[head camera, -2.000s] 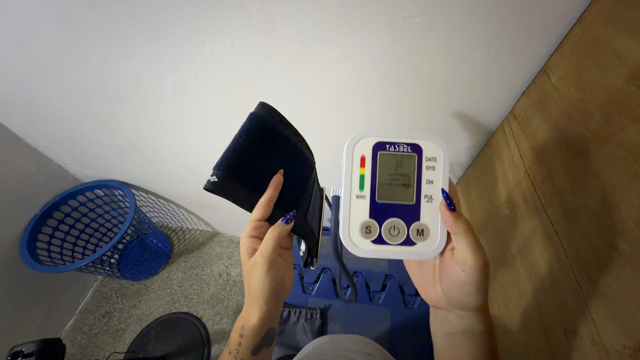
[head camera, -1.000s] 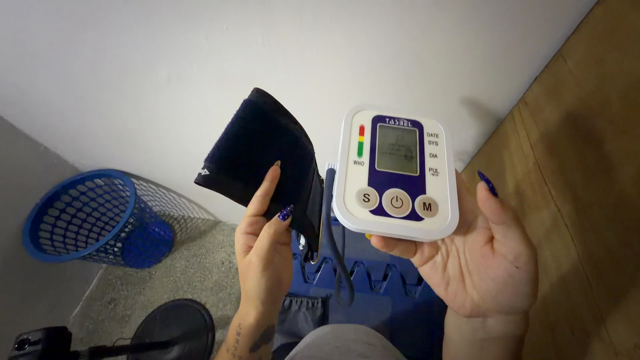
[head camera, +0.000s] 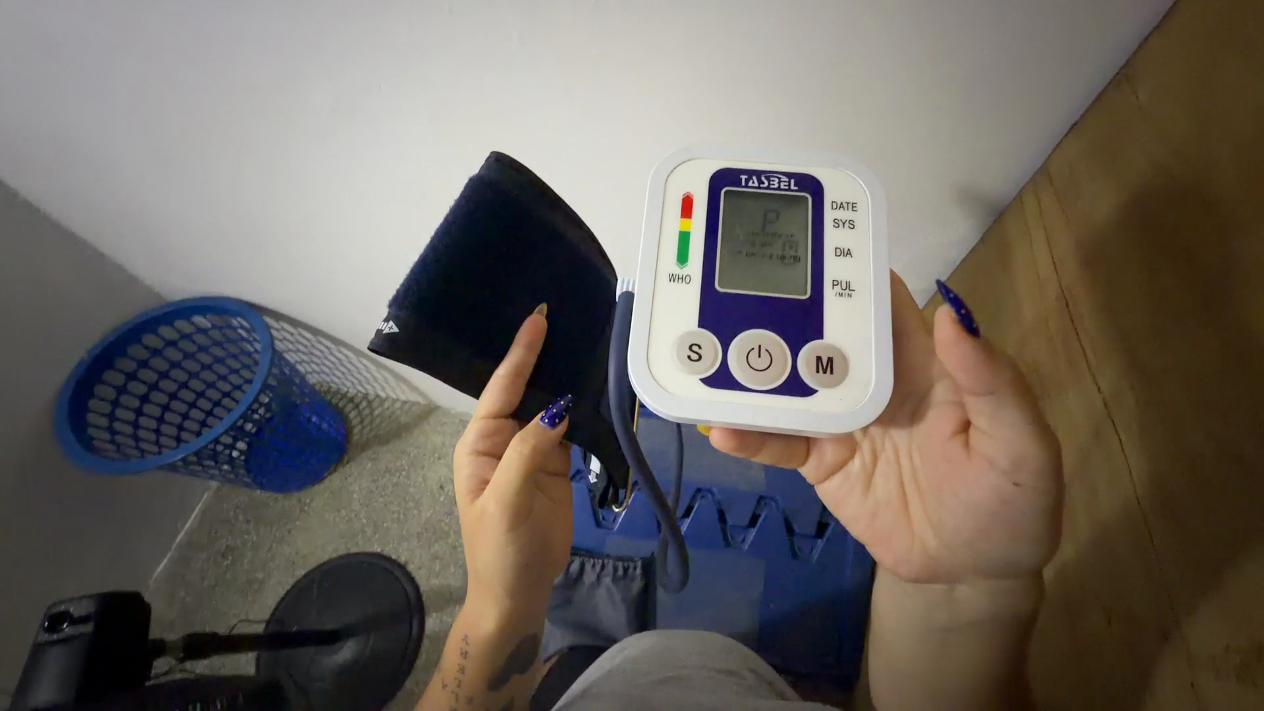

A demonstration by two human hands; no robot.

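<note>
My right hand (head camera: pixel 948 444) supports a white and blue Tasbel blood pressure monitor (head camera: pixel 711 341) from behind and below, its thumb raised off the right edge. The monitor's display is lit faintly and faces me, above three round buttons. My left hand (head camera: pixel 518 494) holds the dark fabric arm cuff (head camera: pixel 484 267), with index finger and thumb on its front; the other fingers are partly hidden. A grey-blue air tube (head camera: pixel 620 395) plugs into the monitor's left side and hangs in a loop between my hands.
A blue plastic mesh basket (head camera: pixel 262 425) stands on the floor by the wall at left. Lower left are a round black base (head camera: pixel 346 612) and a black device on an arm (head camera: pixel 94 642). Blue plastic furniture (head camera: pixel 721 583) and a grey drawstring pouch (head camera: pixel 597 602) lie below; a wooden surface (head camera: pixel 1145 395) runs along the right.
My right thumb, on the monitor's right edge two seconds ago, is now lifted away from it, and the palm shows more. The left hand still holds the cuff.
</note>
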